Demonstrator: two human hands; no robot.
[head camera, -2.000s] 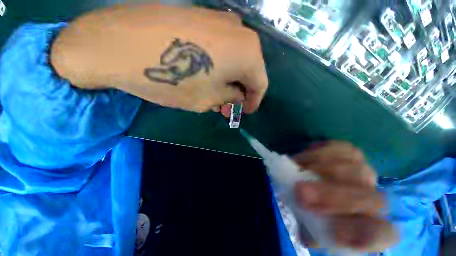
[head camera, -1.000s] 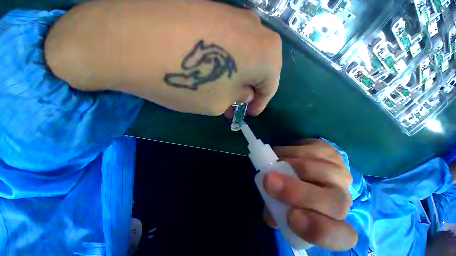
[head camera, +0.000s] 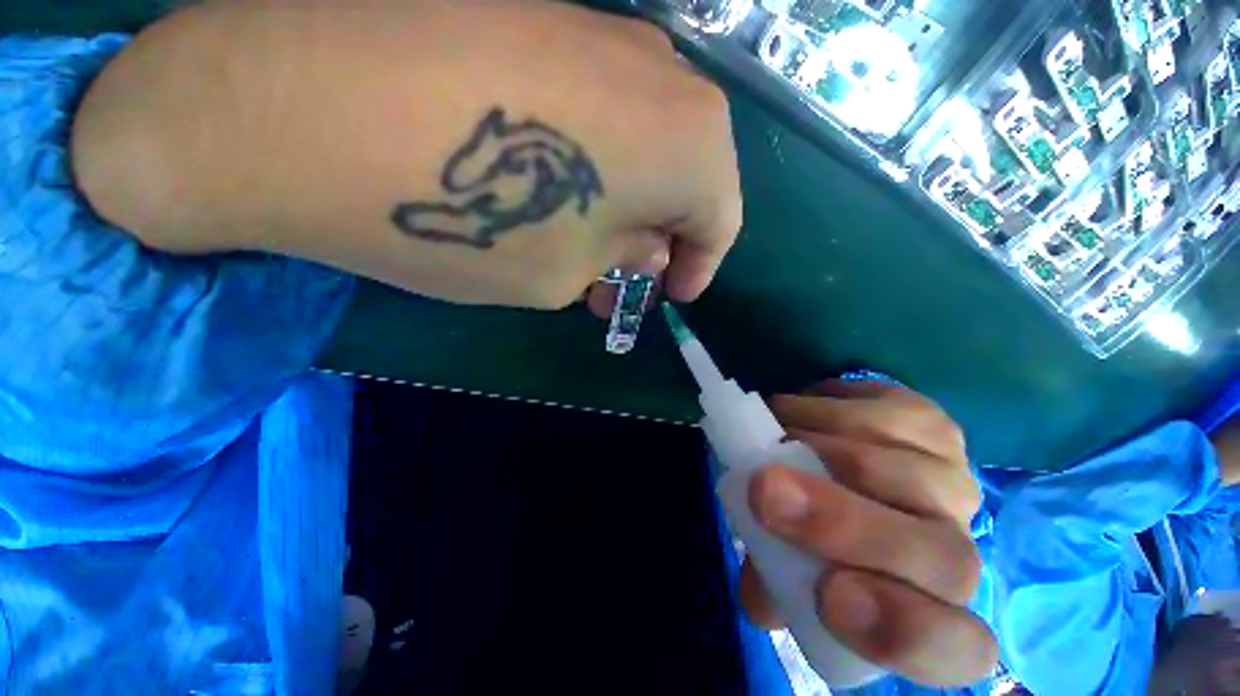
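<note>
My left hand (head camera: 544, 163), bare and with a mark on its back, pinches a small circuit-board assembly (head camera: 628, 311) at the fingertips. The assembly hangs down, a narrow silvery-white frame with green board inside. My right hand (head camera: 870, 524) is shut around a white translucent glue bottle (head camera: 789, 544) and holds it tilted up to the left. The bottle's green-tipped nozzle (head camera: 690, 343) ends just right of the assembly, with a small gap between them. Part of the assembly is hidden by my left fingers.
A glossy clear blister tray (head camera: 1006, 258) with many small assemblies lies at the upper right on the dark green bench top (head camera: 843, 299). The bench's near edge runs below my hands, with a dark gap beneath. Another person's blue sleeve (head camera: 1115, 503) is at the lower right.
Since one second ago the nozzle tip has come away from the assembly, to its right. Both the assembly and my left hand have shifted slightly left. The bottle has moved slightly right.
</note>
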